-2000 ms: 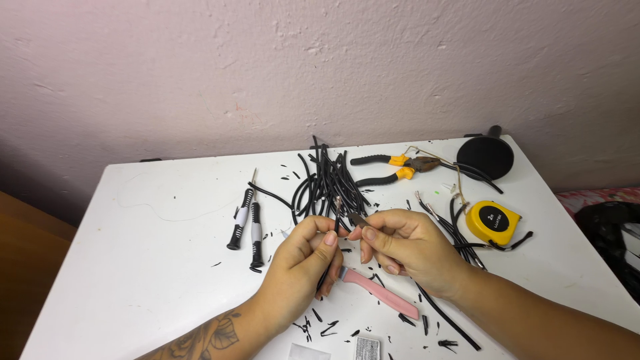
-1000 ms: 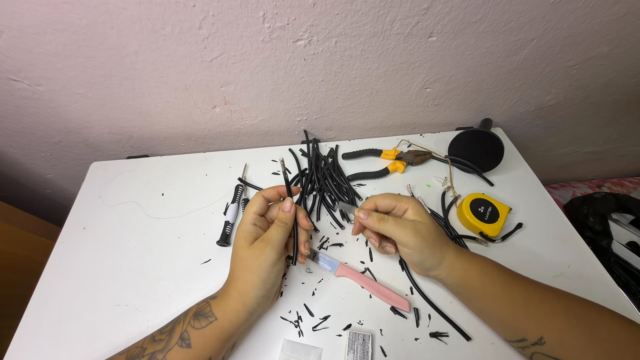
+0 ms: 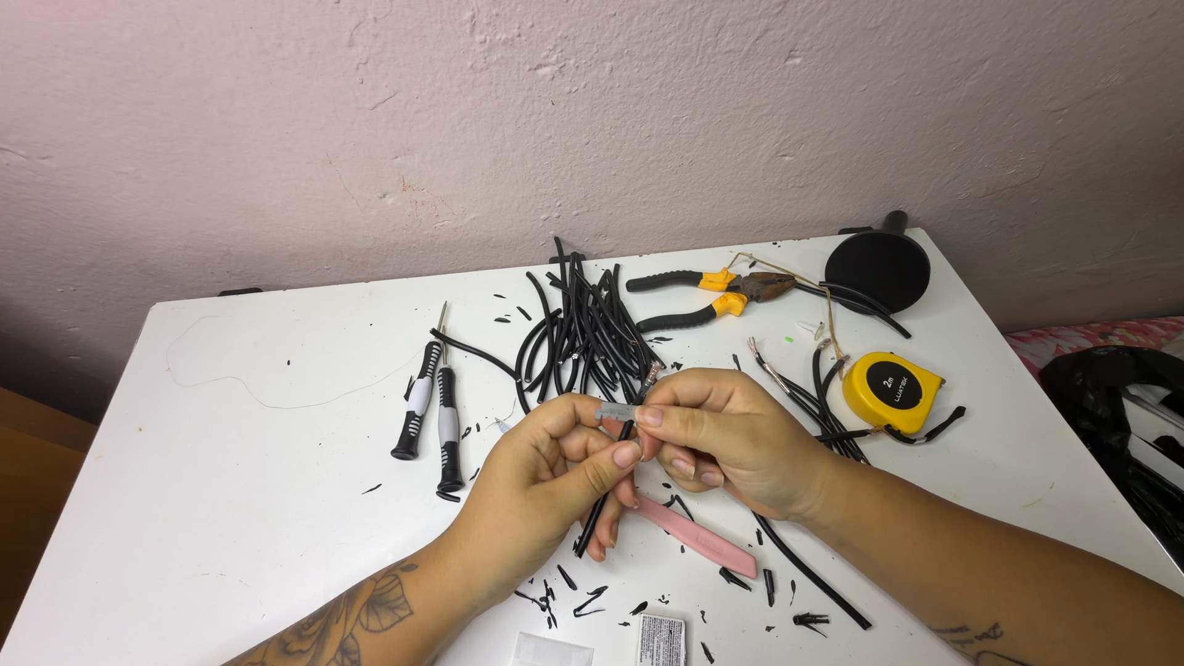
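My left hand (image 3: 564, 472) holds a short piece of black cable (image 3: 594, 523), its lower end sticking out below the fingers. Between the thumb and fingers of my right hand (image 3: 717, 444) is a thin metal razor blade (image 3: 617, 411), lying across the cable near its upper part. Bare wire strands (image 3: 653, 375) show just above the blade. Both hands are close together, fingertips nearly touching. A pink-handled tool (image 3: 698, 536) lies under them, its front end hidden by my left hand. Behind the hands sits a heap of cut black cables (image 3: 592, 324).
Two screwdrivers (image 3: 417, 402) lie at left. Combination pliers (image 3: 717, 294), a round black object (image 3: 876, 270), a yellow tape measure (image 3: 891, 392) and more cables (image 3: 814, 407) are at right. Black scraps surround a small printed box (image 3: 661, 640) and a whitish packet (image 3: 552, 650) near the front.
My hands were apart one second ago, with the left holding the cable upright; now they are together, and the blade is against the cable.
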